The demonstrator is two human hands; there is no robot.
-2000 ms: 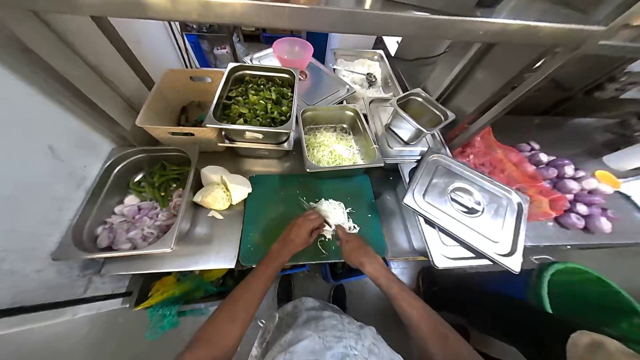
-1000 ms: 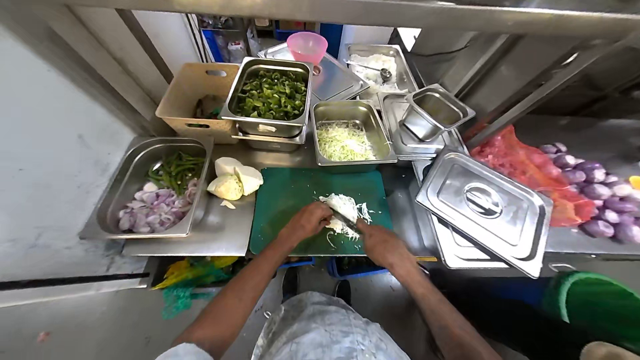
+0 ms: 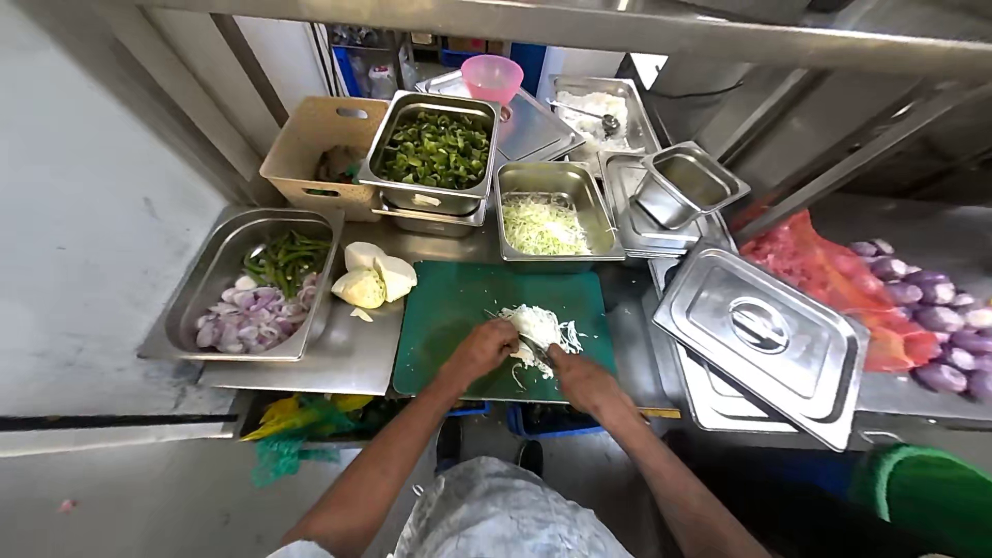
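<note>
A green cutting board [image 3: 457,310] lies on the steel counter, with a pile of shredded cabbage [image 3: 542,325] on its right half. My right hand [image 3: 585,380] is closed on a knife [image 3: 536,349], whose blade lies low in the shreds. My left hand [image 3: 488,345], fingers curled, touches the left side of the pile near the blade; whether it pinches anything is hidden. Cut cabbage pieces [image 3: 376,279] rest left of the board. Behind the board stands a steel pan [image 3: 608,252] of shredded cabbage.
At left, a steel pan [image 3: 174,333] holds sliced onions and green chillies. Behind are a tan plastic basket [image 3: 291,151] and a pan [image 3: 426,200] of chopped green peppers. Steel lids [image 3: 697,310], a red mesh bag [image 3: 845,287] and purple onions [image 3: 938,318] lie at right, above a green bin [image 3: 914,480].
Both hands stay at the shredded cabbage. The knife blade, plainly seen between the hands a second ago, now sits lower at the near side of the pile.
</note>
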